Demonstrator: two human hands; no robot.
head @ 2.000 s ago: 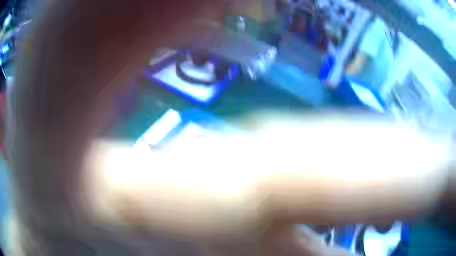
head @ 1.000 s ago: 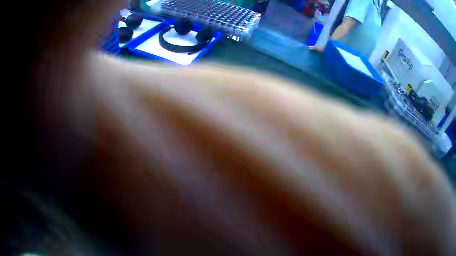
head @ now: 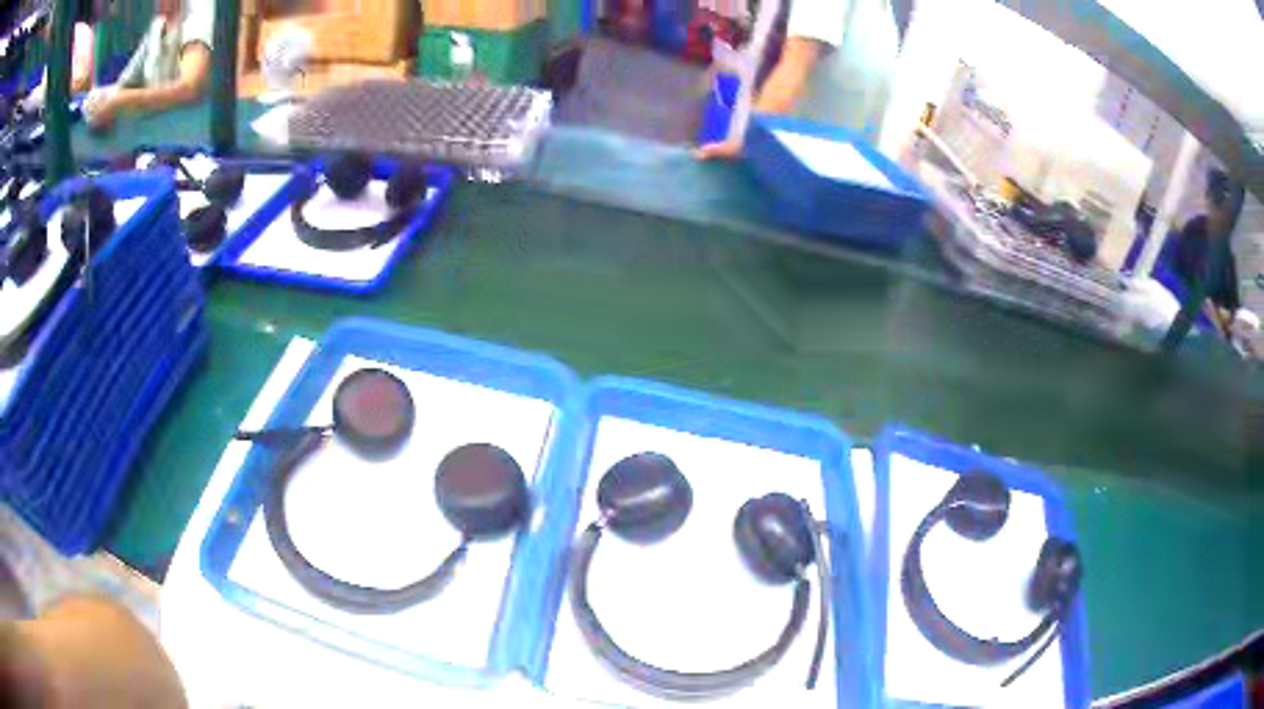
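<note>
Three shallow blue trays stand side by side in front of me, each with one black headset on a white liner: the left tray (head: 458, 349), the middle tray (head: 721, 405) and the right tray (head: 970, 454). The left headset (head: 363, 596), middle headset (head: 679, 681) and right headset (head: 957, 640) lie with their ear cups towards the far side. A blurred piece of skin at the bottom left edge looks like part of my left hand (head: 90, 662); its fingers do not show. My right hand is not in view.
A dark blue tray stack (head: 104, 388) with a headset on top stands at left. Behind it are more headset trays (head: 326, 281) and a grey parts tray (head: 416, 118). Across the bench is a blue tray pile (head: 846, 208) beside a person's hand (head: 721, 148).
The large blurred hand that covered most of the view has withdrawn to the bottom left edge. The view has shifted, and the three front trays now show.
</note>
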